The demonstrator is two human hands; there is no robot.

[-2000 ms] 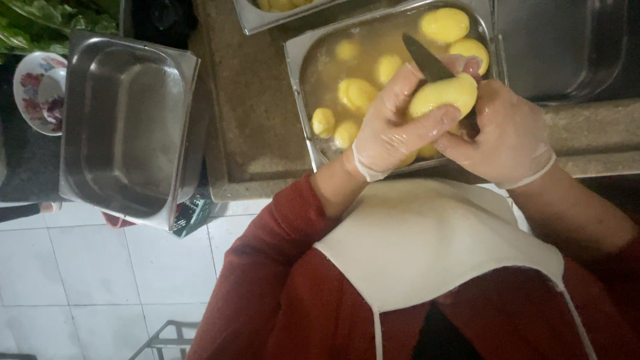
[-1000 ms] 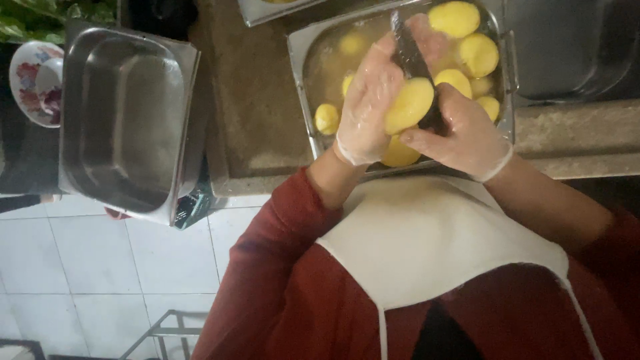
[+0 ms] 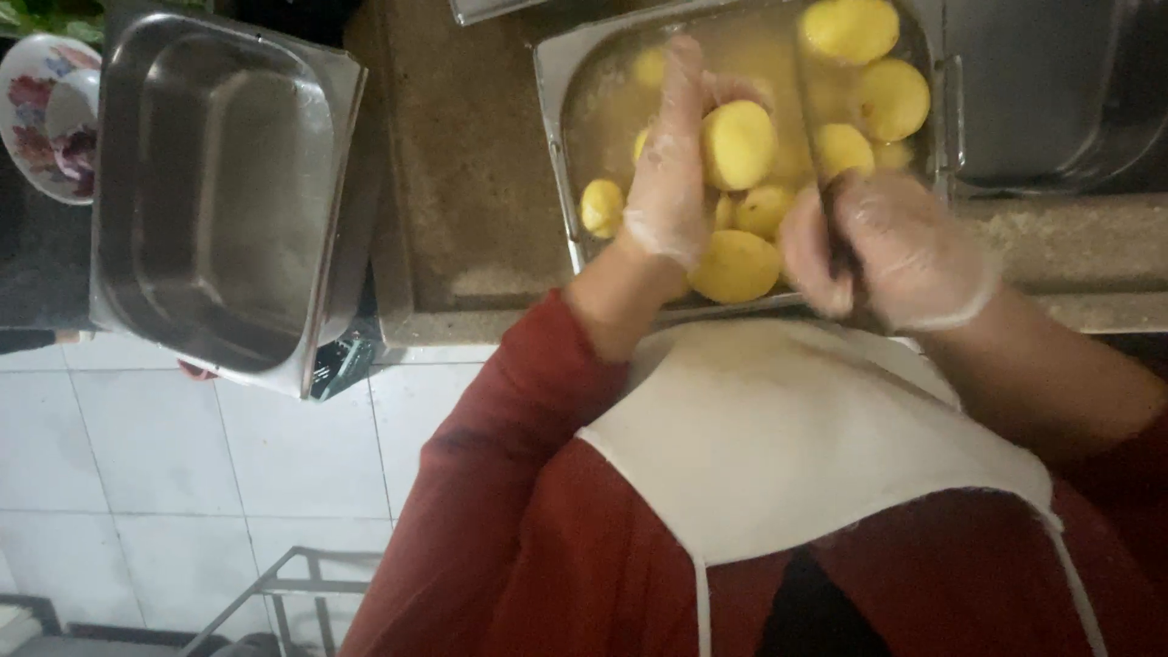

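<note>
Both my hands wear thin clear gloves above a steel pan [image 3: 550, 128] of cloudy water with several peeled yellow potatoes [image 3: 735, 265]. My left hand [image 3: 675, 160] is turned edge-up, with a cut potato piece [image 3: 739, 146] against its palm side; its fingers are partly hidden, so the hold is not fully clear. In my right hand [image 3: 890, 242] is a knife [image 3: 807, 109], its thin dark blade pointing away from me over the pan and blurred. More potatoes [image 3: 894, 100] lie at the pan's right side.
A deep steel pan [image 3: 265, 164] stands at the left beside a floral bowl [image 3: 41, 119]. Another dark pan [image 3: 1040, 91] adjoins at the right. The brown counter [image 3: 474, 164] has a raised front edge. Below are floor tiles and a metal frame [image 3: 310, 586].
My hands have moved apart; before, they met around the potato and knife. The knife in my right hand has moved right, away from the potato piece at my left hand.
</note>
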